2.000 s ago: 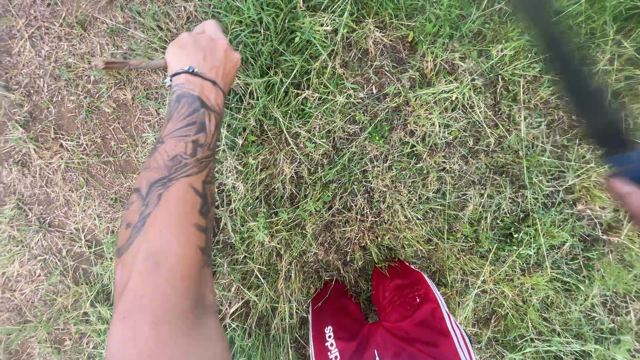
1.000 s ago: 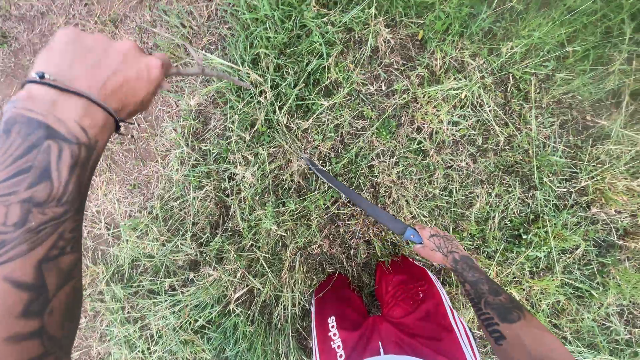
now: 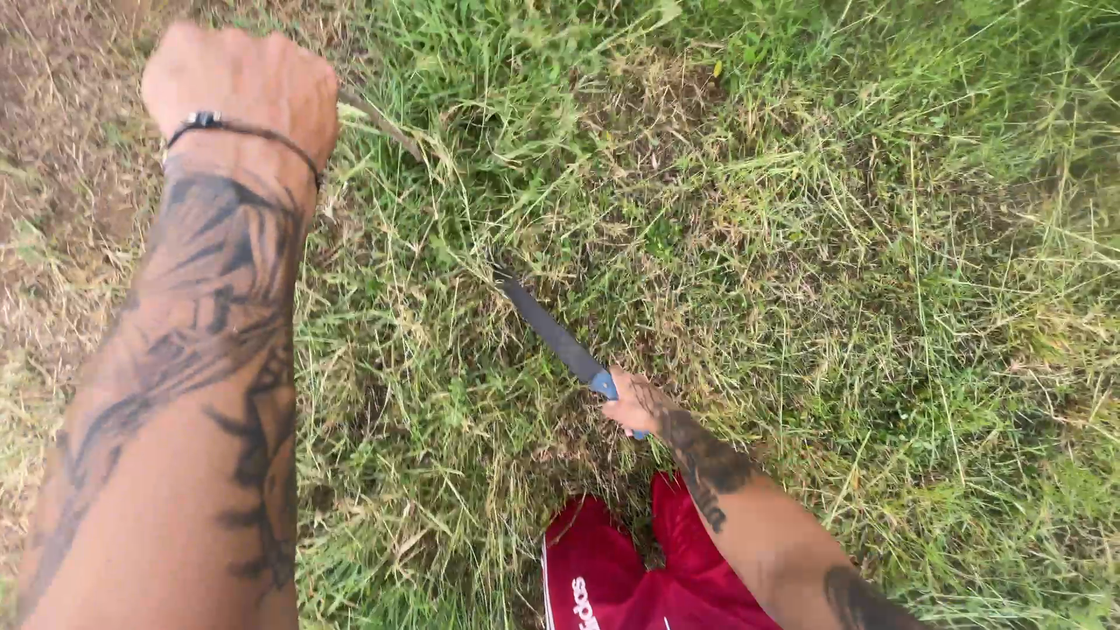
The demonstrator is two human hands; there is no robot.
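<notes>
My right hand (image 3: 637,402) is closed around the blue handle of a machete (image 3: 556,335), low over the grass near my knees. The dark blade points up and to the left, and its tip is partly lost among grass stems. At the upper left, my left hand (image 3: 245,87) is a fist, back of the hand up, with a dark cord bracelet at the wrist. From it a thin wooden stick (image 3: 385,125) sticks out to the right over the tall green grass (image 3: 420,52). The fingers of my left hand are hidden under it.
Matted, partly dry grass (image 3: 787,289) spreads over the middle and right. Bare, brownish ground with dry straw (image 3: 61,131) lies at the left edge. My legs in red Adidas trousers (image 3: 604,560) are at the bottom, close to my right forearm.
My right hand with the machete came in from the right edge between the first two frames. Since the middle frame, the blade has moved left relative to my knees. The left hand still has the stick.
</notes>
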